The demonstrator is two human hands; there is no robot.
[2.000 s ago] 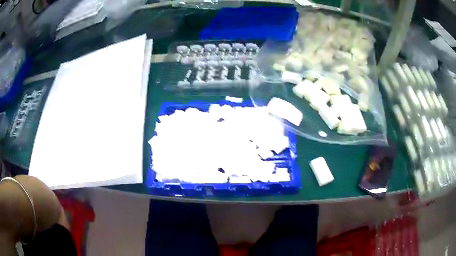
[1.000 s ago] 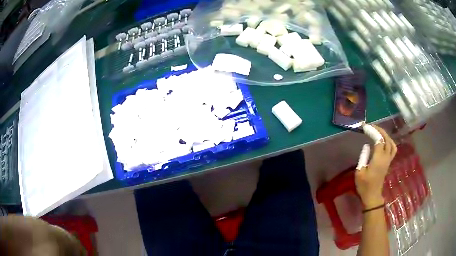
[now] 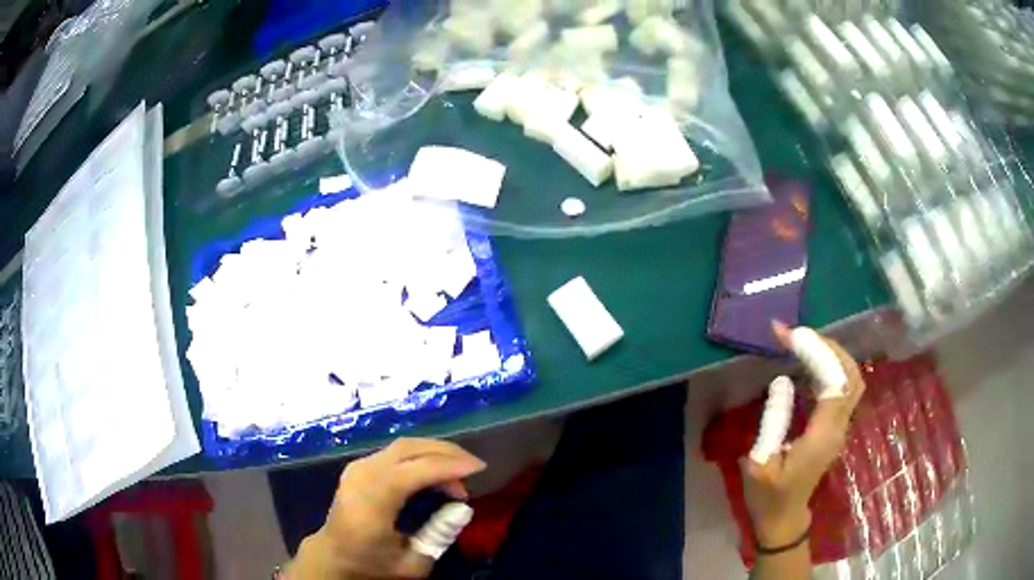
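My left hand is in front of the bench edge, below the blue basket; its fingers are curled, with a gap to the white-wrapped thumb, and no part shows in it. My right hand is at the bench edge at right, thumb and index finger wrapped in white and apart, holding nothing. An index fingertip is close to the lower end of the dark phone; touching cannot be told. The blue basket holds a heap of white pads. A loose white block lies between basket and phone.
White sheets lie at left. A clear tray of stemmed parts lies behind the basket. An open clear bag holds cream-white foam blocks. Filled clear trays lie at right. Clear trays also rest on the red stool.
My left hand has come into view. The view has shifted, and the bench things sit further left. My right hand remains by the phone's lower end, and the phone's screen looks different.
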